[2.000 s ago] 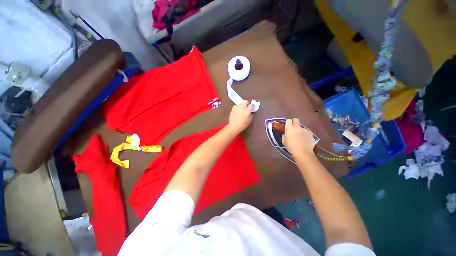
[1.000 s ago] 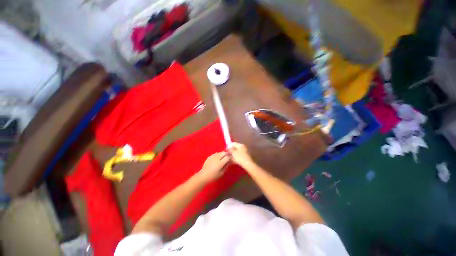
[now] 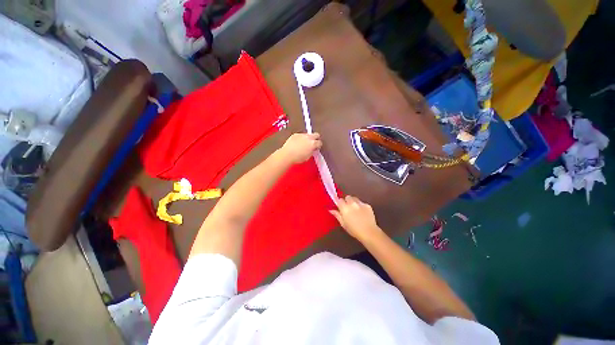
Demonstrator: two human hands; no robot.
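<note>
A red garment panel (image 3: 286,219) lies nearest me on the brown table, partly hidden under my left forearm. A white interfacing tape (image 3: 326,176) runs from the tape roll (image 3: 309,69) at the far side down along the panel's right edge. My left hand (image 3: 301,147) holds the tape at the panel's far corner. My right hand (image 3: 355,215) holds the tape at the near right corner. The steam iron (image 3: 388,153) rests on the table to the right, touched by neither hand.
Stacked red panels (image 3: 214,124) lie beyond, with a narrower red piece (image 3: 150,246) at left and a yellow curved strip (image 3: 177,202) between. A padded pressing arm (image 3: 91,148) stands left. A wrapped hose (image 3: 481,60) and blue crate (image 3: 499,151) are at right.
The right hand let go of the iron, which now rests on the table. Both hands took the tape at the panel, then moved apart along its edge, left hand away from me, right hand nearer and rightward.
</note>
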